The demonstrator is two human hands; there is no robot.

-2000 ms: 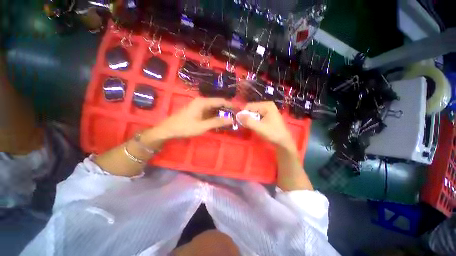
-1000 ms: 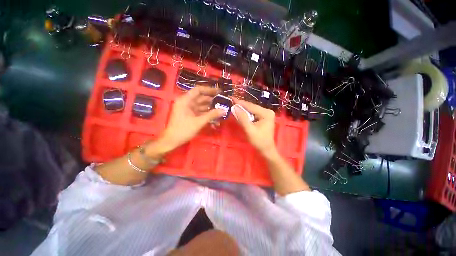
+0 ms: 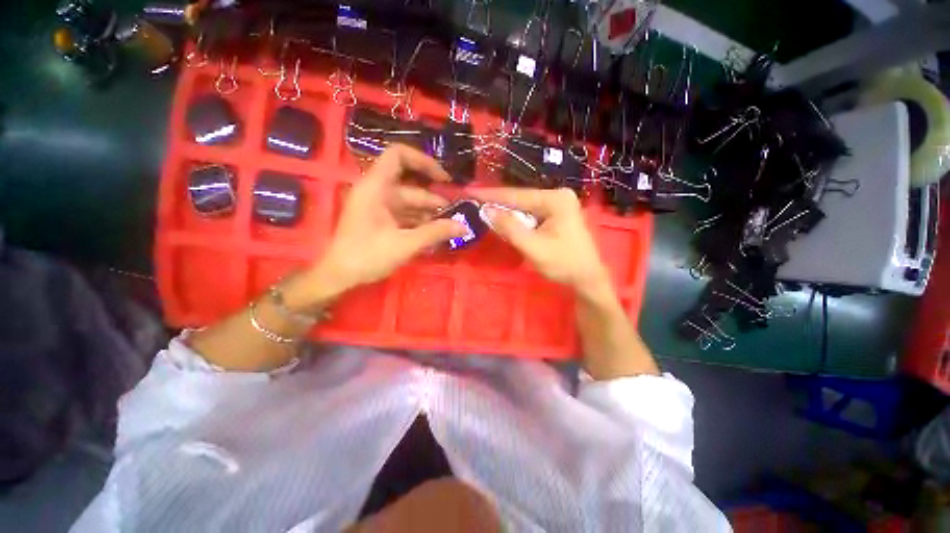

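A small black glossy device (image 3: pixel 466 225) with a bluish-white mark is between my hands above the red compartment tray (image 3: pixel 359 312). My left hand (image 3: pixel 385 221) holds its left side between thumb and fingers. My right hand (image 3: pixel 550 237) pinches a small white wiping cloth (image 3: pixel 510 214) against the device's right edge. Two glossy black devices lie in the tray's top left pockets, one at the far left (image 3: pixel 213 122); two more lie in the pockets below them. The fingers hide part of the held device.
Devices clamped in black binder clips (image 3: pixel 469 65) line the tray's far side, wire handles sticking out. A tangled pile of loose clips (image 3: pixel 766 198) lies right of the tray. Beyond it are a white box (image 3: pixel 875 198) and a pale-yellow tape roll (image 3: pixel 927 120).
The view has shifted, so the tray sits higher and further left than a second ago. The device has tilted between my hands, and my left fingers have shifted. Both hands keep their hold.
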